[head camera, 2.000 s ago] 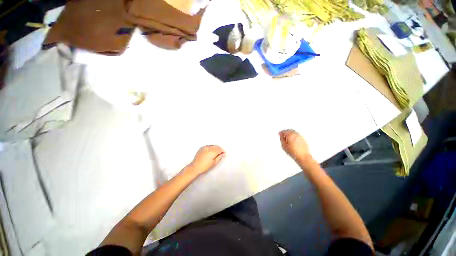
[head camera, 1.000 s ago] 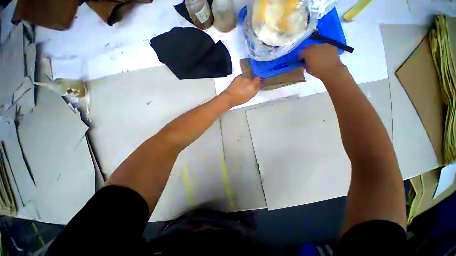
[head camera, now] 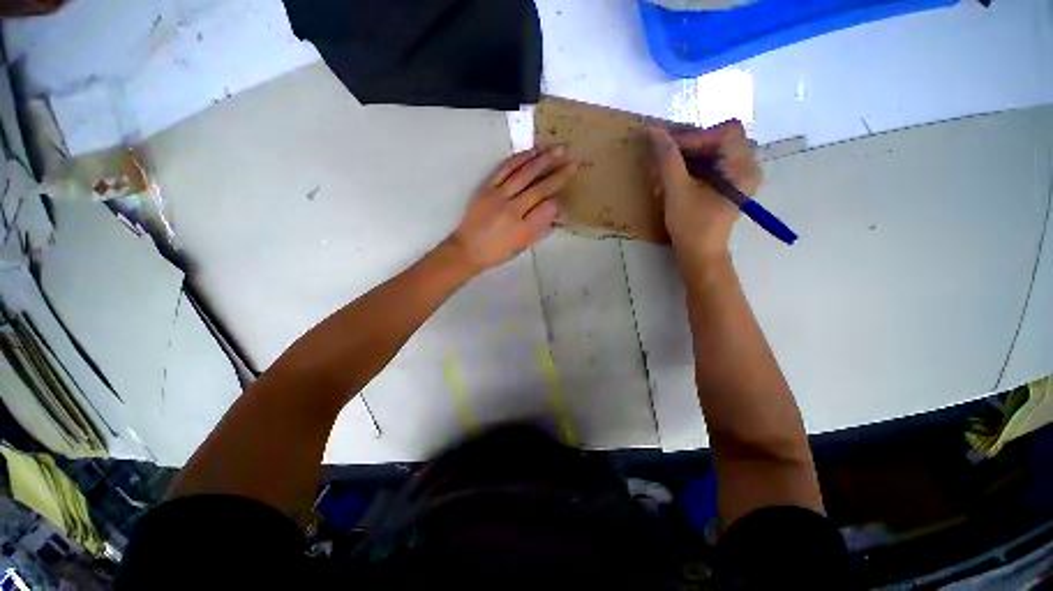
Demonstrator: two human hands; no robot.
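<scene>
A small tan-brown panel [head camera: 606,173] with dark specks lies on the pale boards in front of me. My left hand [head camera: 514,210] rests with its fingertips on the panel's left edge, fingers apart. My right hand [head camera: 702,191] holds a slim dark blue marking pen [head camera: 753,211] over the panel's right part. The pen's blue end points down and right; its tip is hidden by my fingers.
A flat black piece [head camera: 433,52] lies beyond the panel to the left. A blue plastic tray [head camera: 739,44] is at the top right, cut off by the frame. Grey-beige backing boards [head camera: 312,231] cover the table. Cut sheets [head camera: 104,294] are stacked at the left edge.
My right hand has left the blue tray and now holds the pen over the tan panel. My left hand now rests on the panel. The tray and black piece sit higher in view.
</scene>
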